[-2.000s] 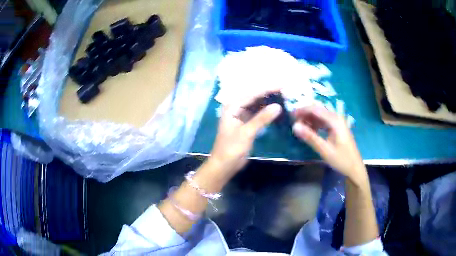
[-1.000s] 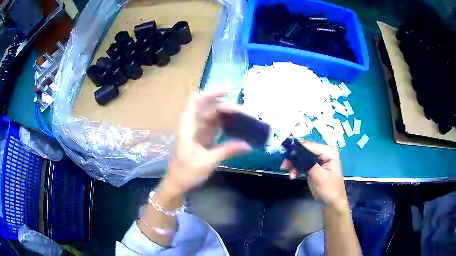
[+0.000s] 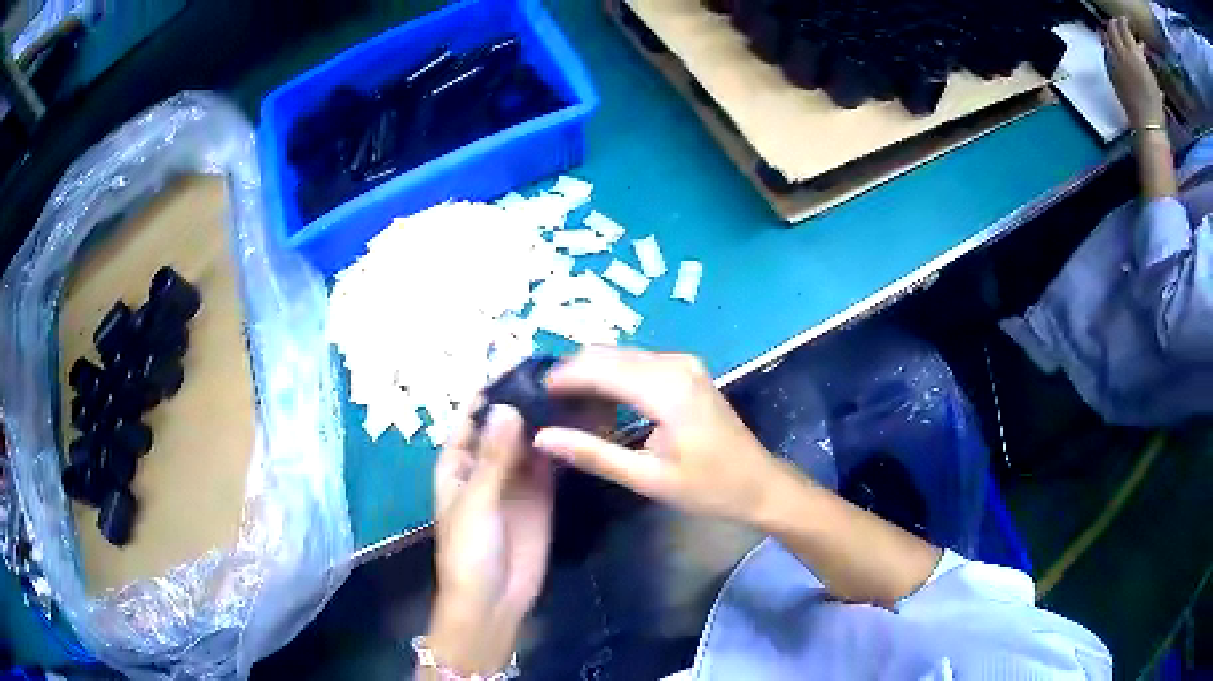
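My left hand (image 3: 492, 519) grips a black sleeve (image 3: 519, 389), its thumb on the near side. My right hand (image 3: 672, 432) has its fingers and thumb around the right side of the same sleeve. The hands meet just in front of the pile of white inserts (image 3: 446, 286). Blur and fingers hide the sleeve's ends and any inner part in it. The blue parts bin (image 3: 426, 197), behind the pile, holds black inner parts (image 3: 399, 113). Loose black sleeves (image 3: 127, 379) lie on the lined tray (image 3: 193, 466) at left.
Clear plastic (image 3: 299, 439) wraps the tray's rim. Stacked cardboard sheets (image 3: 765, 140) at the back right bear rows of black cylinders (image 3: 891, 47). Another person's hand (image 3: 1131, 80) and pale sleeve (image 3: 1157, 253) show at right. The bench's front edge (image 3: 851, 313) runs diagonally.
The view has turned right, so the tray and bin appear further left, and another person shows. My hands were apart with a black part in each; they are now together around the sleeve.
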